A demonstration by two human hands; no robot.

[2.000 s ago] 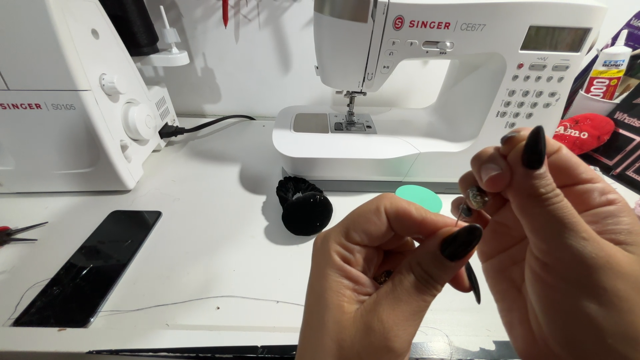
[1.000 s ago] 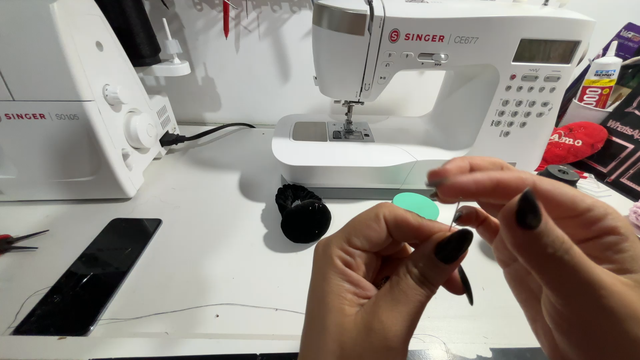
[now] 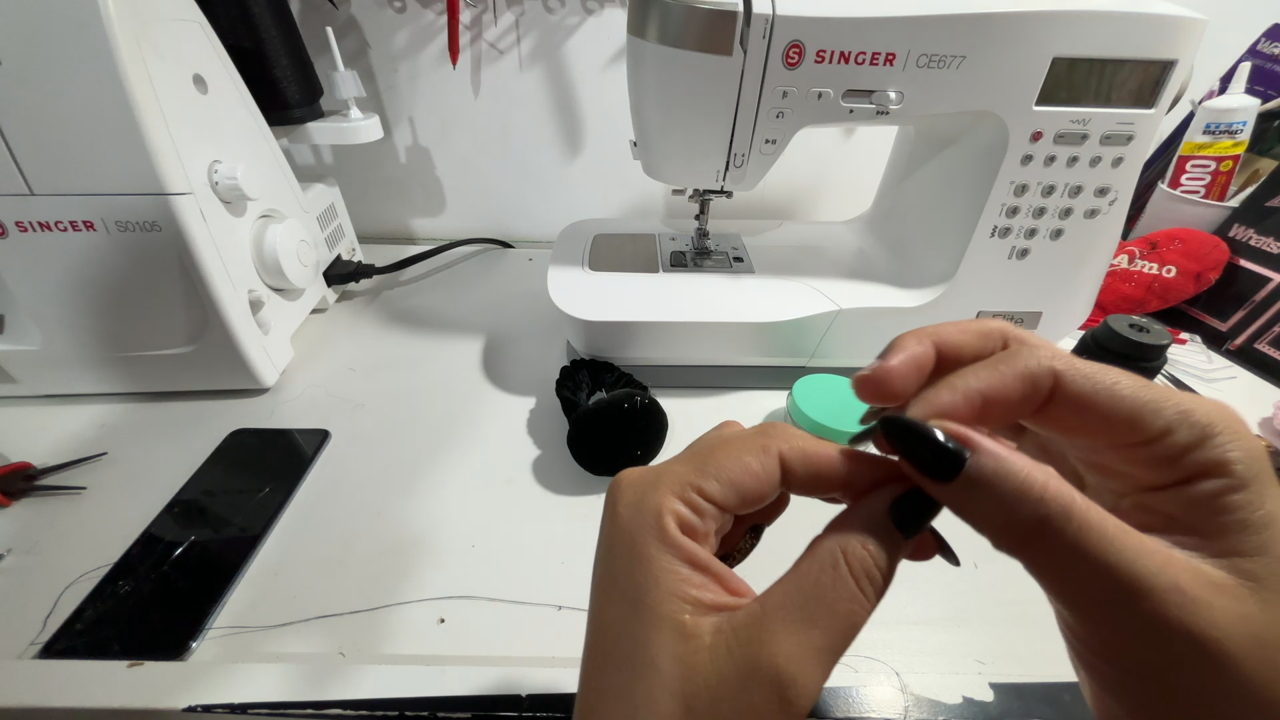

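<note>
My left hand [image 3: 760, 560] and my right hand [image 3: 1060, 470] meet at the fingertips, right of the middle of the view. Thumb and index finger of the left are pinched together, and the right thumb and fingers close in on the same spot. Whatever is held there is hidden by the fingertips; a thin needle-like piece showed there earlier. A dark thread [image 3: 440, 600] runs over the table from the phone toward my left wrist. Behind my hands lie a black velvet pincushion [image 3: 615, 430] with pins in it and a round container with a mint-green lid [image 3: 826, 405].
A white Singer sewing machine [image 3: 900, 300] stands behind my hands, a second Singer machine [image 3: 110, 290] at the left. A smartphone [image 3: 190, 540] and red-handled pliers [image 3: 30, 480] lie at left. At right are a black spool [image 3: 1125, 345], a red embroidered piece [image 3: 1165, 270] and a glue bottle [image 3: 1212, 140].
My right hand was raised a little apart from my left one second ago; its fingertips have come down to the left fingertips. My left hand keeps its pinch in about the same place.
</note>
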